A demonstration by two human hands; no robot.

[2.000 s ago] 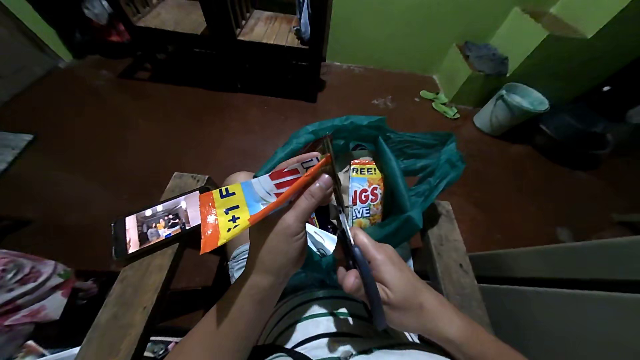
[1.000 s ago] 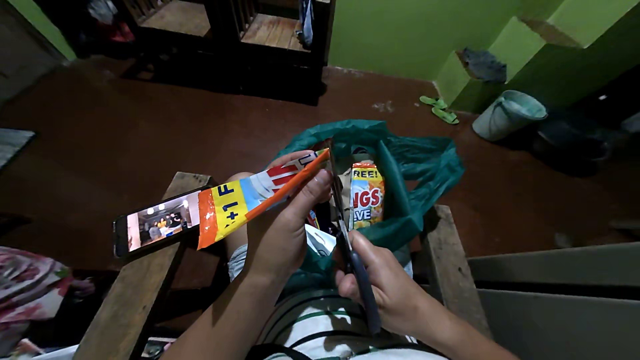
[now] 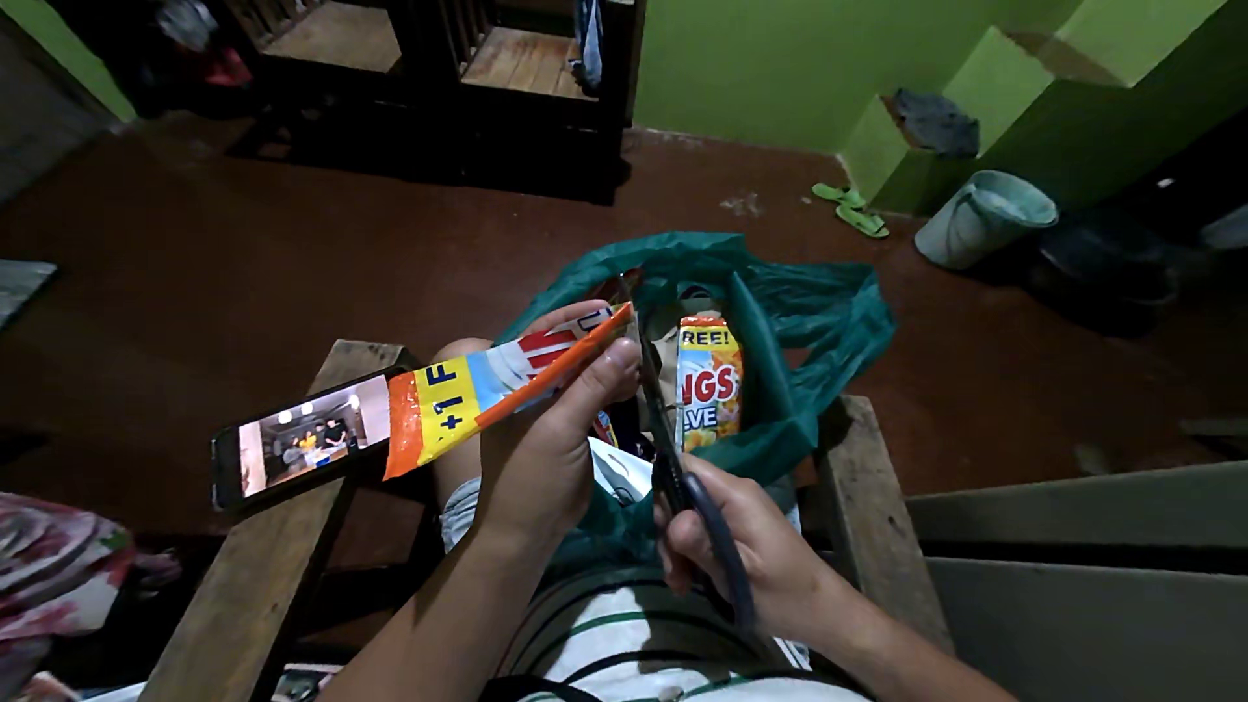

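My left hand [image 3: 556,419] grips a folded plastic packet [image 3: 487,390], orange, yellow, white and red, with its far end at the scissor blades. My right hand [image 3: 741,536] is closed around the dark handles of a pair of scissors [image 3: 663,419], whose blades point away from me. Whether the blades cut into the packet is hard to tell. Beneath both hands, a green plastic bag [image 3: 838,322] lies open on my lap. Inside it stands another printed packet [image 3: 710,385], with a white piece [image 3: 622,470] nearer to me.
A lit smartphone [image 3: 312,439] lies on the left wooden armrest [image 3: 258,575]. Another wooden armrest [image 3: 877,526] is at my right. Farther off are a bucket [image 3: 985,219], green slippers [image 3: 853,210], a grey cloth [image 3: 936,122] on a step and dark wooden furniture [image 3: 526,63].
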